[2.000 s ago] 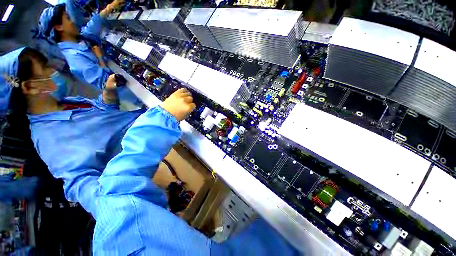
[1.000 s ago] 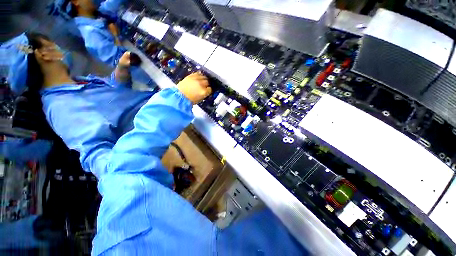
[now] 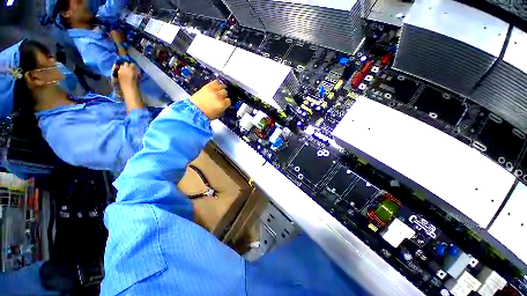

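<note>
My left hand (image 3: 212, 99) is over the near edge of the black circuit boards (image 3: 315, 167), fingers curled down. Whether it holds a part is hidden. Cream-white blocks (image 3: 250, 120) and a green-and-red ring coil (image 3: 265, 127) stand on the board just right of it. A larger ring coil (image 3: 384, 209) and another white block (image 3: 397, 232) are at the lower right. Long pale heat sinks (image 3: 425, 159) run along the boards. My right hand is not in view.
The white edge rail (image 3: 289, 202) runs diagonally on the near side. Below it, an open carton (image 3: 222, 193) holds dark-handled cutters (image 3: 202, 182). Tall finned heat sinks (image 3: 439, 63) stand beyond. Two people in blue smocks (image 3: 86, 130) are at the upper left.
The view has shifted slightly. My left hand stays over the board edge. The dark reddish shape in the carton is gone from view and the cutters show clearly. The nearer person's hand has risen.
</note>
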